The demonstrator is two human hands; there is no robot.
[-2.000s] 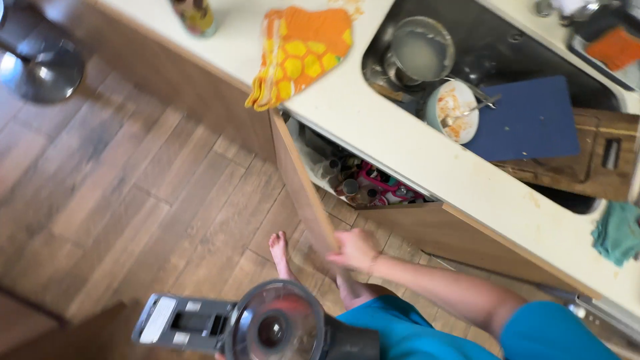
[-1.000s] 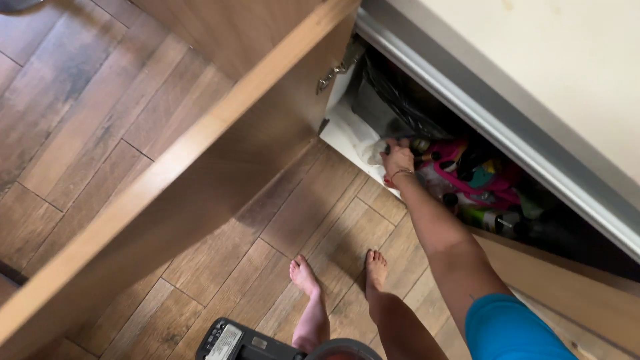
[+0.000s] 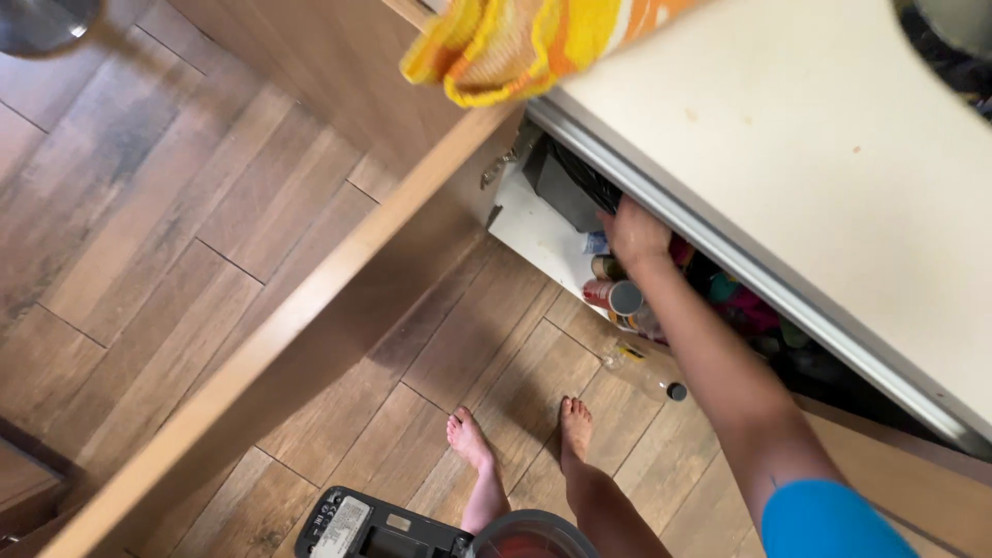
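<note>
My right hand (image 3: 637, 232) reaches into the cabinet under the counter, at the edge of a grey bin (image 3: 573, 194) with a black bag liner (image 3: 589, 174). Its fingertips are partly hidden, so what they hold cannot be told. Below the hand, a red can-like container (image 3: 612, 296) lies by the cabinet's front edge, with other bottles and pink items behind the forearm. On the floor lies a clear plastic bottle (image 3: 647, 376) with a dark cap. A dark handheld vacuum cleaner (image 3: 387, 527) with a clear round bin shows at the bottom edge. My left hand is out of view.
The wooden cabinet door (image 3: 310, 310) stands swung out to the left of the opening. An orange and yellow cloth (image 3: 527, 46) hangs over the corner of the white countertop (image 3: 775, 132). My bare feet (image 3: 575, 426) are on the wood-look floor. Part of the sink shows top right.
My right hand, on the door two seconds ago, is now inside the cabinet, farther in by the grey bin. The clear bottle now lies on the floor in view.
</note>
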